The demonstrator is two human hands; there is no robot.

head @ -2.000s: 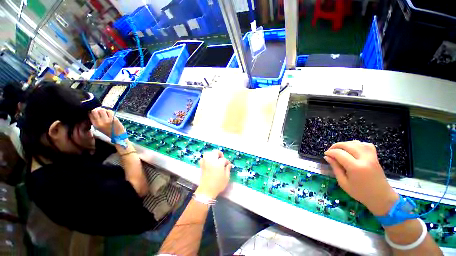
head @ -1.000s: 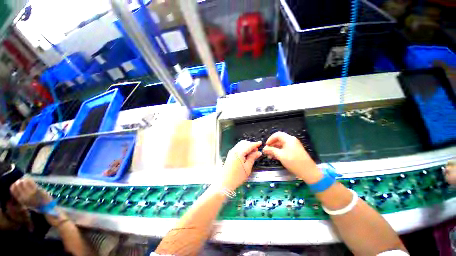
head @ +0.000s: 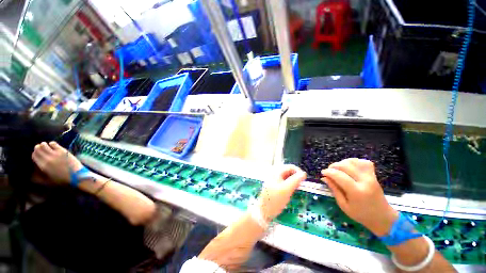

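The black component tray (head: 397, 154) lies ahead on the green surface, with many tiny dark parts in it. The row of green printed circuit boards (head: 224, 184) runs along the pale bench below it. My left hand (head: 280, 192) is over the boards near the tray's front left corner, thumb and fingertips pinched together. My right hand (head: 354, 186) is over the tray's front edge, fingertips pinched, with a blue strap on the wrist. The fingertips hide whether either hand holds a small part.
A neighbour's arm (head: 114, 194) reaches up at the left. A blue parts bin (head: 178, 128) with brown-orange parts and a tan sheet (head: 238, 136) lie left of the tray. A blue coiled cord (head: 453, 101) hangs at the right. Metal posts (head: 282, 48) rise behind the bench.
My hands were together over the tray one second ago; now they are apart, at its front edge. The view has swung left, showing more of the neighbour.
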